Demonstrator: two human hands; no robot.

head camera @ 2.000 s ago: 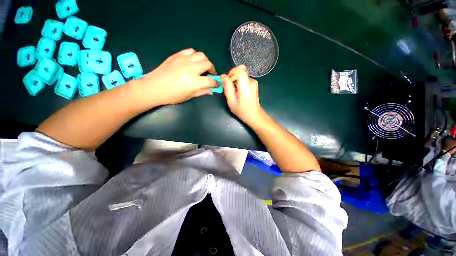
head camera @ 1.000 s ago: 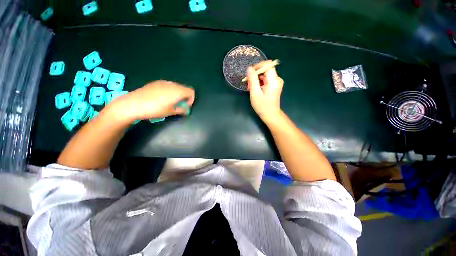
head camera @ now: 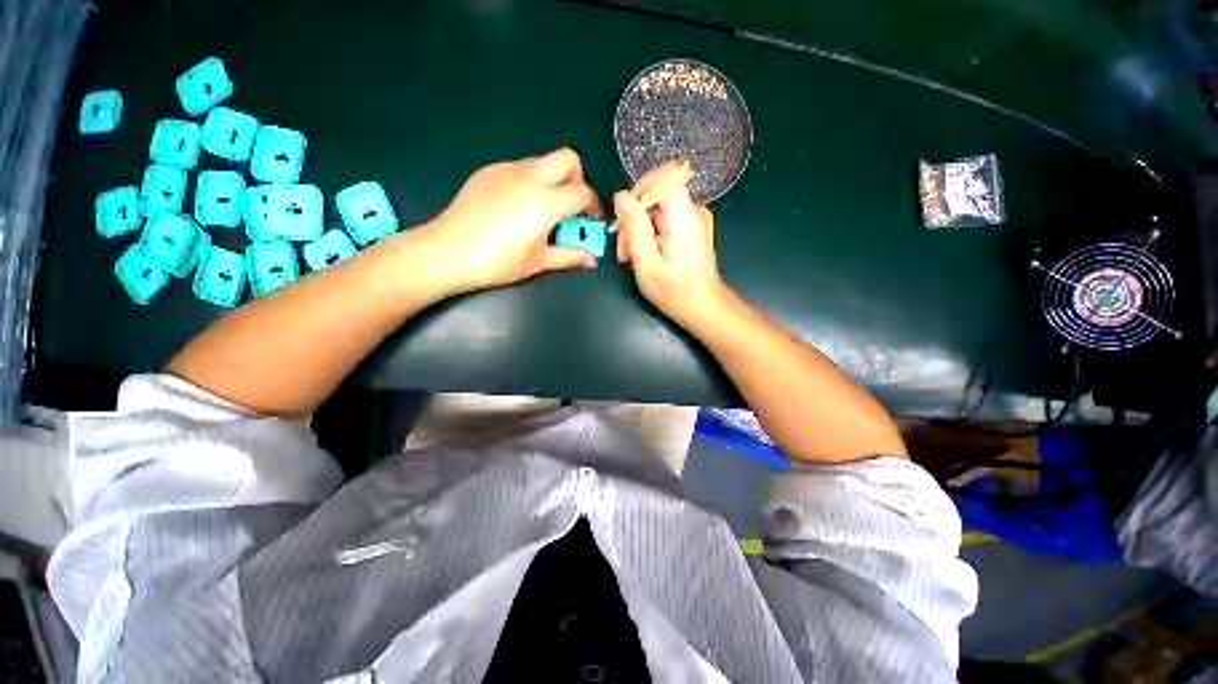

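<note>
My left hand (head camera: 518, 221) is bare and holds a turquoise housing (head camera: 581, 237) between thumb and fingers, its dark slot facing up. My right hand (head camera: 671, 241) is just to the right, with its fingers closed on a thin pale stick tool (head camera: 616, 227). The tool's tip is beside the housing's right edge; whether they touch I cannot tell. A round dish (head camera: 684, 130) full of tiny grey parts, coppery at its far side, lies just beyond my right hand. Many turquoise housings (head camera: 222, 198) lie loose at the left, some overlapping.
A dark green bench mat (head camera: 828, 294) lies under the work. A small zip bag (head camera: 962, 193) lies at the right. A black fan with a wire guard (head camera: 1109, 297) is at the right bench edge. Clear layered trays (head camera: 30, 174) stand at the far left. A person's pale sleeve (head camera: 1175, 515) shows at the right.
My left hand has moved right with the housing. My right hand has moved from over the dish to beside the housing, the tool now pointing at it. The camera view has shifted.
</note>
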